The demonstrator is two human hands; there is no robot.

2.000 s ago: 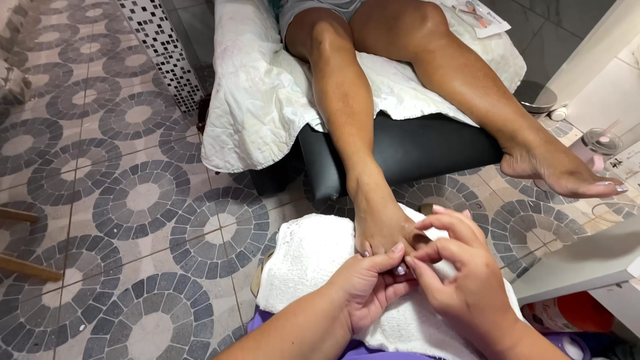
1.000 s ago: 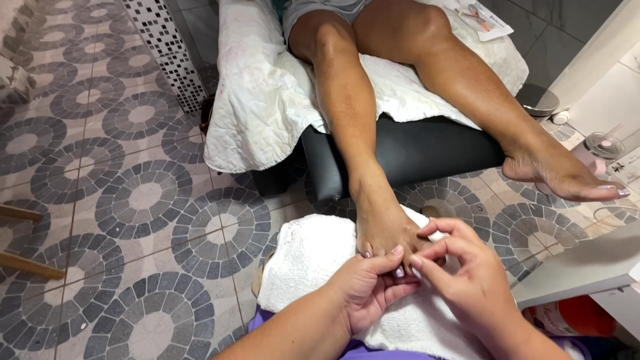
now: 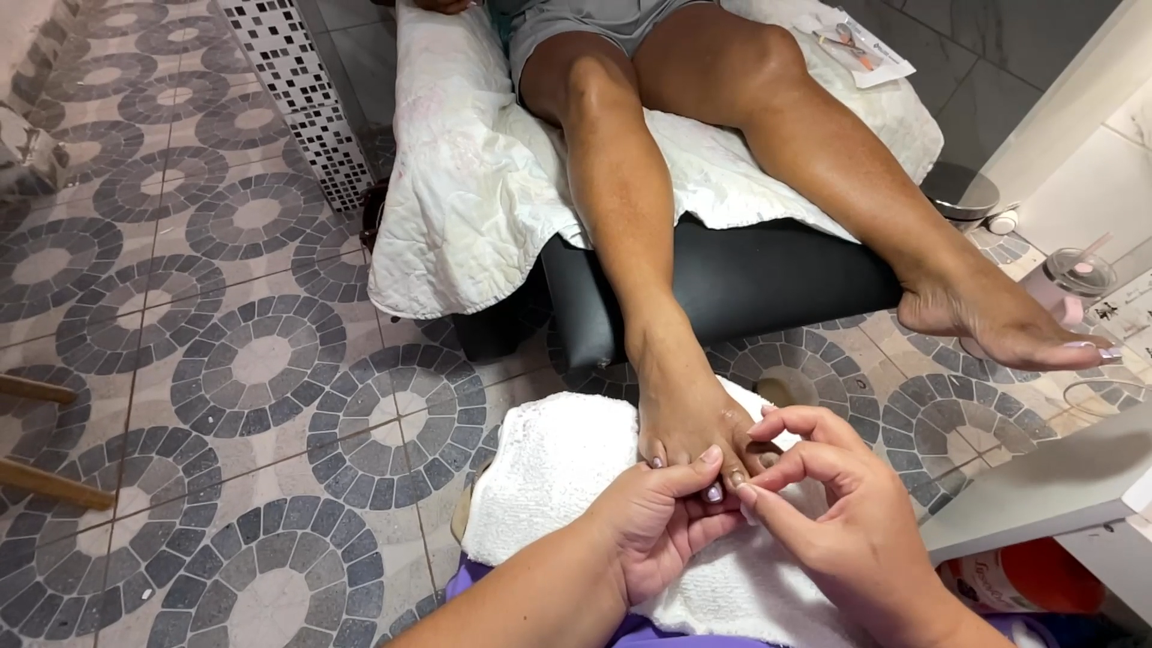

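Note:
Another person's bare foot (image 3: 688, 405) rests on a white terry towel (image 3: 558, 459) over my lap. My left hand (image 3: 666, 517) grips the front of this foot, thumb on top of the toes and fingers beneath them. Thumb and index finger of my right hand (image 3: 832, 495) are pinched together at a toenail (image 3: 738, 478) near the big toe; whether something small is between them cannot be told. Shiny polish shows on some smaller toenails. The person's other foot (image 3: 1017, 319) extends to the right, its nails also polished.
The person's legs lie over a black padded footrest (image 3: 783, 270) and a white quilted cover (image 3: 468, 198). On the cover sits a clear packet (image 3: 864, 49) with tools inside. A lidded tumbler (image 3: 1071, 279), a white shelf (image 3: 1035, 486) and a red container (image 3: 1026, 576) are at right; wooden legs (image 3: 54, 481) at left.

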